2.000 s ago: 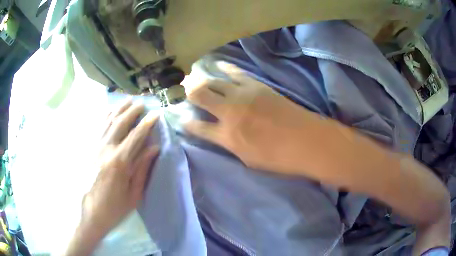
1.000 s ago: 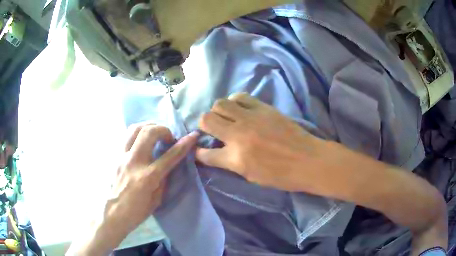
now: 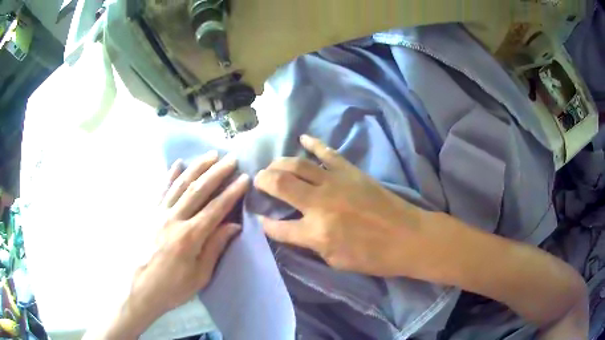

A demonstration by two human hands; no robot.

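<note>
A blue-grey garment (image 3: 471,166) lies under the sewing machine head and hangs over the front edge of the table. A folded strip of it (image 3: 255,279) runs down between my hands. My left hand (image 3: 196,222) lies flat on the cloth, fingers slightly spread, just below the presser foot. My right hand (image 3: 332,212) has its fingers bent and pinches the cloth beside the strip; its fingertips are close to my left fingertips. The presser foot and needle area (image 3: 231,129) is small and washed out by glare.
The cream machine arm (image 3: 358,26) crosses the top. A recessed box with metal bits (image 3: 560,99) is at the right end. Darker crumpled cloth (image 3: 577,212) lies at far right. The white table (image 3: 79,199) is overexposed. Small coloured items (image 3: 10,305) show at the left edge.
Both hands have moved down from the presser foot compared with the earliest frame. Since the middle frame, my left hand has flattened and its fingers have straightened; my right hand still holds the cloth.
</note>
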